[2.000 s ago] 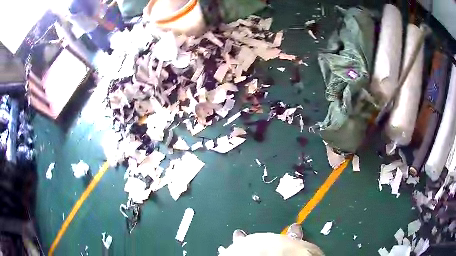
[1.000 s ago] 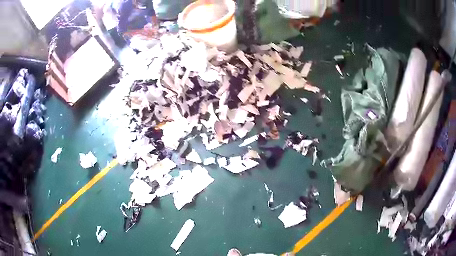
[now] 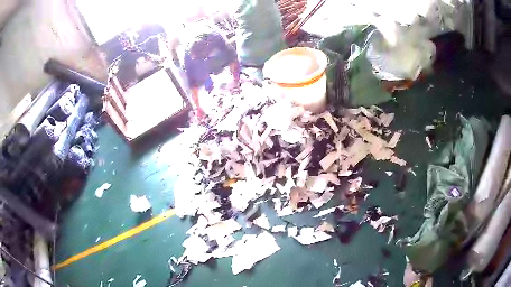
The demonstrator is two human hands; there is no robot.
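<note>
Neither of my hands is in view. A wide heap of white, beige and dark offcuts (image 3: 280,157) lies on the green floor in front of me. A white waste bin (image 3: 297,78) with an orange rim stands at the heap's back edge. A person (image 3: 212,61) is low down behind the heap's left side, with arms reaching toward the scraps; glare blurs what the hands do.
A box-like wooden piece (image 3: 148,103) with a white panel stands left of the heap. Dark and grey rolls (image 3: 42,123) are stacked at the left. A green sack (image 3: 448,196) and white rolls (image 3: 496,174) lie at the right. A yellow line (image 3: 115,240) crosses the floor.
The view has tilted up and turned left. The heap and bin now sit lower and further right. The person and left rolls show more; my feet have left the picture.
</note>
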